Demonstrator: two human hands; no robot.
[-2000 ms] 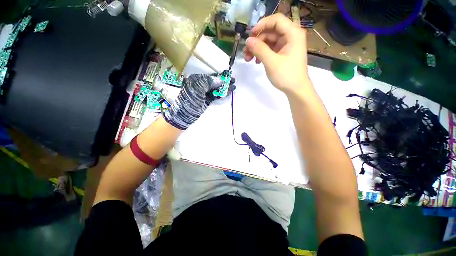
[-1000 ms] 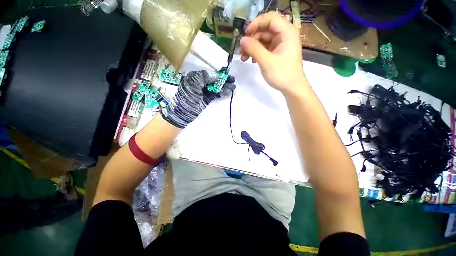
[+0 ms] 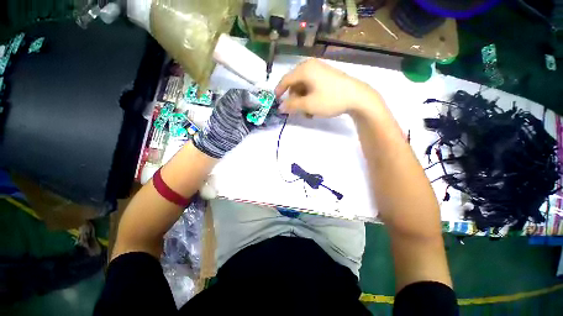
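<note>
My left hand (image 3: 229,123), in a grey-black striped glove, holds a green and white circuit board (image 3: 262,107). My bare right hand (image 3: 312,89) is at the board's right side, thumb and fingers close together; I cannot tell what is between its fingertips. A thin black cable (image 3: 279,148) runs down from the hands to its tied bundle (image 3: 308,177) on the white sheet. The dark soldering iron (image 3: 272,46) points down just above the board, with a visible gap.
A large black cable pile (image 3: 500,160) lies at the right. Loose boards (image 3: 173,120) lie left of the glove, beside a large black case (image 3: 68,111). A yellowish cone (image 3: 191,37) hangs upper left. A wooden base (image 3: 395,37) and green round pad (image 3: 418,69) are at the back.
My right hand has come down from beside the iron to the board. My left hand has moved the board slightly down and left, away from the iron tip. The view has shifted a little.
</note>
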